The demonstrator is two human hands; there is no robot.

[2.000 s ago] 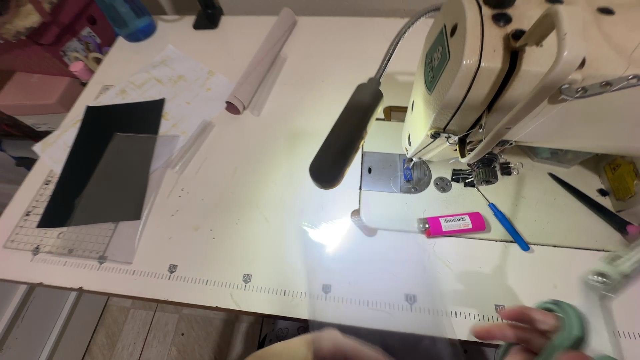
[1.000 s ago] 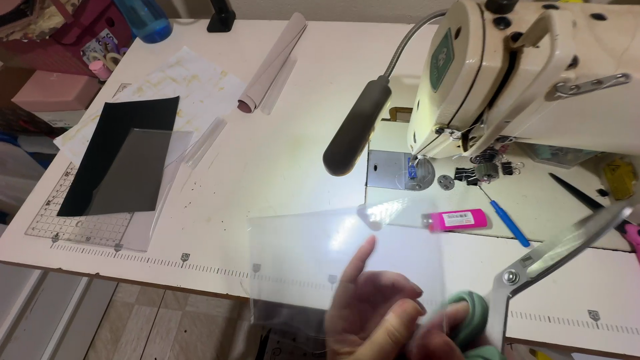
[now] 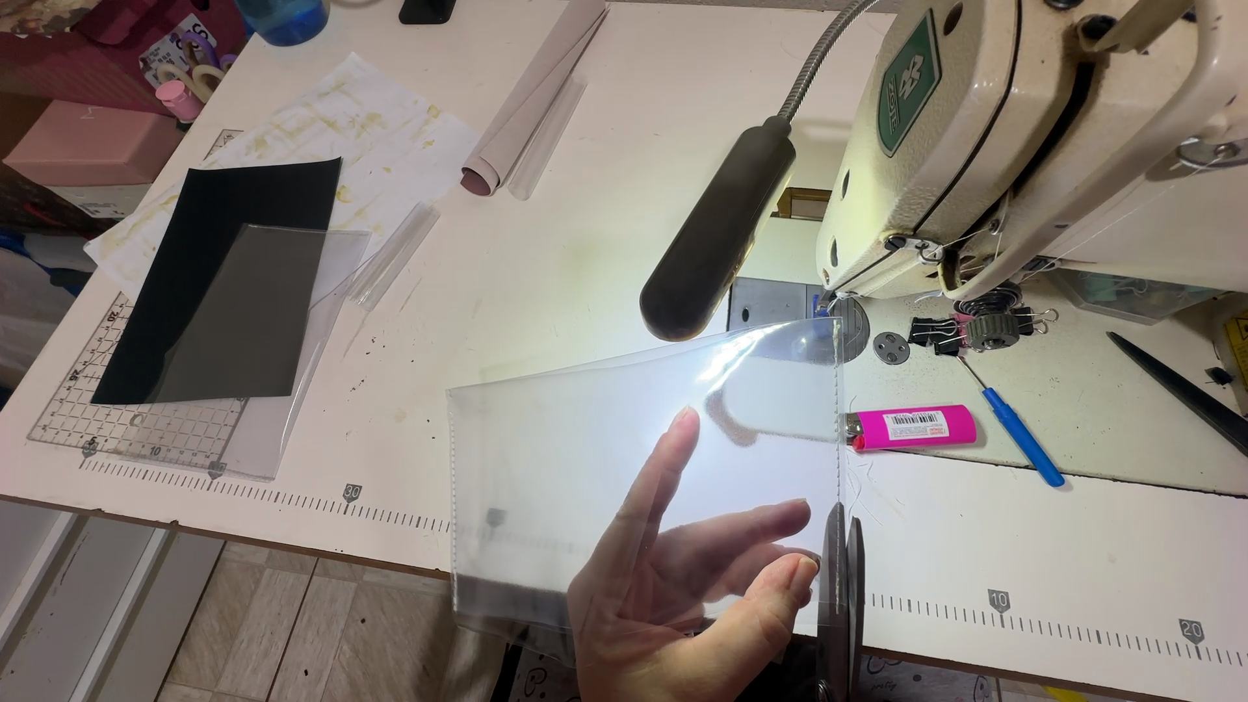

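Observation:
A clear plastic sheet [image 3: 585, 439], stitched along its left and right sides, is held up over the table's front edge. My left hand [image 3: 692, 585] holds it low down, the thumb on the near face and the other fingers seen through the plastic. Scissors [image 3: 840, 595] stand with their blades upright and slightly apart at the sheet's right stitched edge. Their handles and my right hand are out of view below. Right of the sheet, a pink lighter [image 3: 916, 427] and a blue-handled seam ripper or small hook tool [image 3: 1022, 436] lie on the machine bed.
A sewing machine [image 3: 936, 127] stands at the right, a black lamp [image 3: 721, 229] hanging left of it. Binder clips [image 3: 936, 331] and a bobbin [image 3: 891, 348] lie by the needle area. Black material [image 3: 175, 292], a gridded ruler [image 3: 78, 419] and a rolled sheet [image 3: 536, 88] lie at the left.
The clear sheet has been raised and now reaches the needle area. The green-handled scissors have moved left from the right side to the sheet's right edge, their blades turned upright.

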